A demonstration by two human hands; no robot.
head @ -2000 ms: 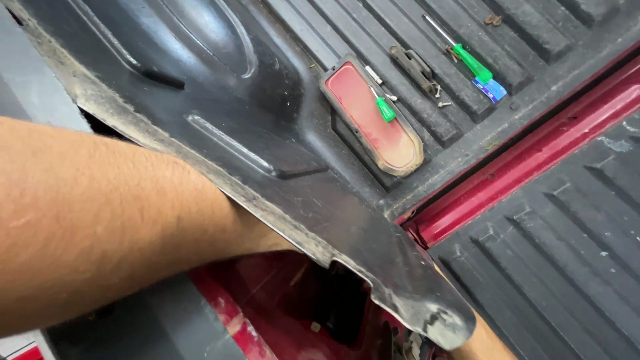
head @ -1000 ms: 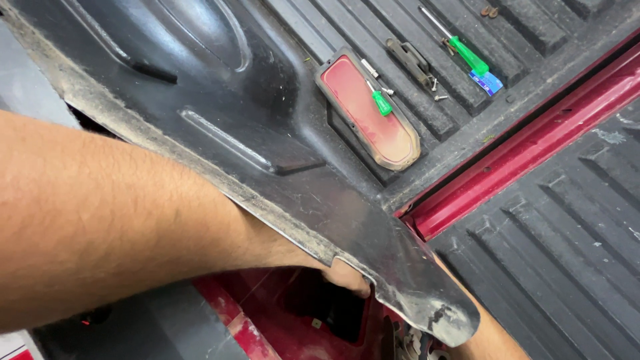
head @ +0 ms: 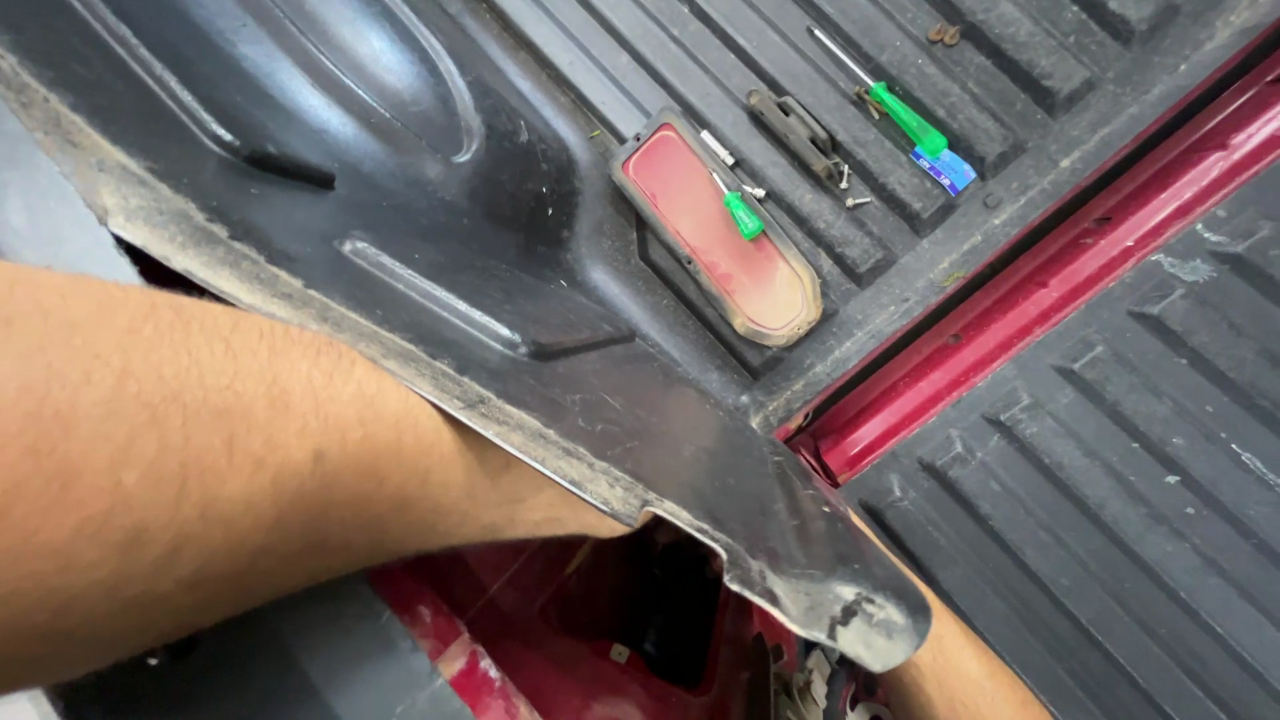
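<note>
A black plastic truck bed liner (head: pixel 640 400) runs diagonally across the view, its dusty edge lifted off the red body panel (head: pixel 500 600). From the left, my left forearm reaches under that edge, and the liner hides my left hand. My right forearm shows at the bottom right, below the liner's rounded corner (head: pixel 880 620); my right hand is hidden behind that corner. Between the forearms lies a dark rectangular opening (head: pixel 680 610) in the red metal. White and metal parts (head: pixel 820 690), perhaps a latch, show under the corner.
On the ribbed bed floor lie a red lamp or reflector (head: pixel 700 220), a small green screwdriver (head: pixel 744 214) on it, a black handle-like part (head: pixel 795 135), several screws (head: pixel 857 202) and a larger green-handled screwdriver (head: pixel 908 120). A red metal sill (head: pixel 960 340) divides the floor from the ribbed tailgate liner (head: pixel 1130 420).
One second ago part of my left hand showed at the notch in the liner's edge above the opening; now it is out of sight beneath the liner.
</note>
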